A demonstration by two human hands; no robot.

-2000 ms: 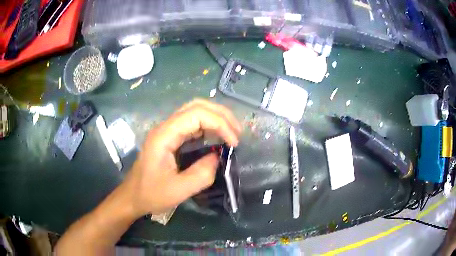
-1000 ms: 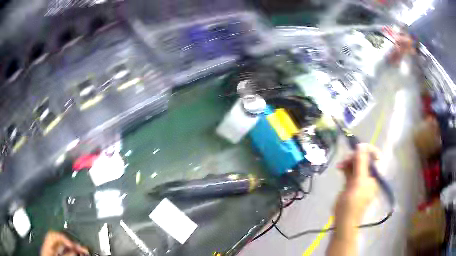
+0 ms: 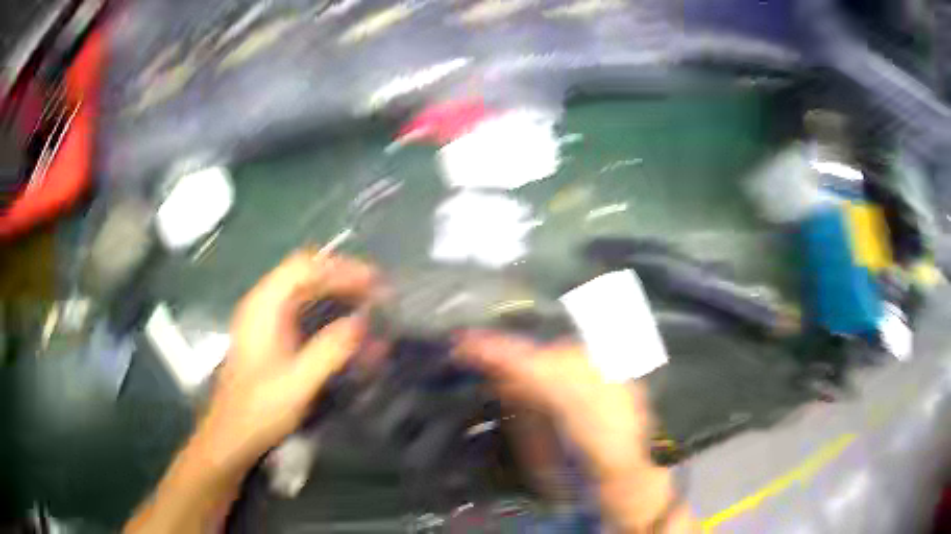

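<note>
The picture is strongly blurred. My left hand (image 3: 297, 339) is left of centre, thumb and fingers curled towards each other around a dark patch. My right hand (image 3: 558, 386) is right of centre with its fingers pointing left. Dark, smeared shapes lie between the two hands; I cannot tell what they are or whether either hand grips one. A white card (image 3: 617, 323) lies just beyond my right hand. Another white rectangle (image 3: 482, 226) lies above the hands on the bench mat.
A red tray (image 3: 71, 172) is at upper left, with a white piece (image 3: 195, 207) to its right. A white piece (image 3: 503, 149) lies beside a pink-red scrap (image 3: 446, 121). A thick black screwdriver (image 3: 693, 284) and a blue-and-yellow item (image 3: 839, 266) are at right. Blurred trays line the back.
The view has swung back from the right side to the bench. My right hand, holding a dark corded pen-like tool over the floor area earlier, is now over the mat near my left hand.
</note>
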